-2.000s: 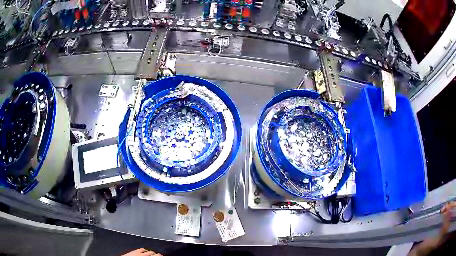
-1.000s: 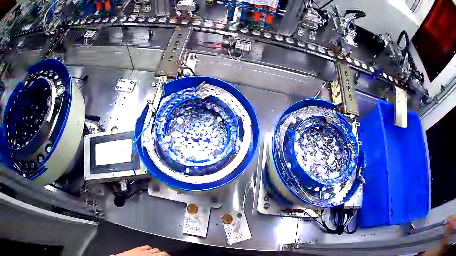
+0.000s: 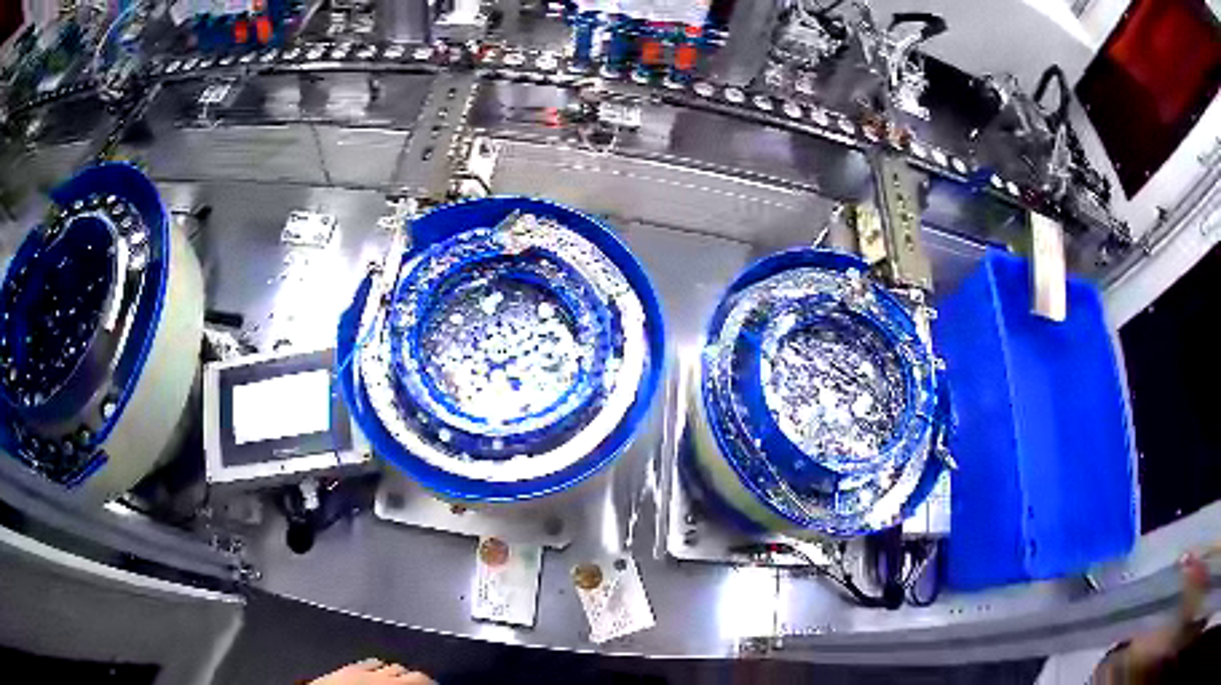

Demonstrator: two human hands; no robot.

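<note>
Three blue-rimmed vibratory bowls stand on the metal deck. The middle bowl (image 3: 509, 351) and the right bowl (image 3: 828, 391) hold shiny small parts. The left bowl (image 3: 74, 321) holds black parts with light centres. My left hand (image 3: 375, 674) shows only as a strip at the bottom edge, below the deck's front edge; its fingers are mostly cut off. My right hand (image 3: 1186, 602) is blurred at the lower right edge, by the machine's frame. Nothing can be made out in either hand.
A blue plastic bin (image 3: 1051, 422) stands right of the right bowl. A touchscreen (image 3: 284, 412) sits between the left and middle bowls. Two tags (image 3: 506, 583) lie at the deck's front. A conveyor track (image 3: 750, 99) with round parts runs behind, with linear feeder tracks (image 3: 900, 221) meeting it.
The camera view has shifted slightly back and forth. Both hands stay near the picture's edges. The bowls, bin and tags keep their places on the deck.
</note>
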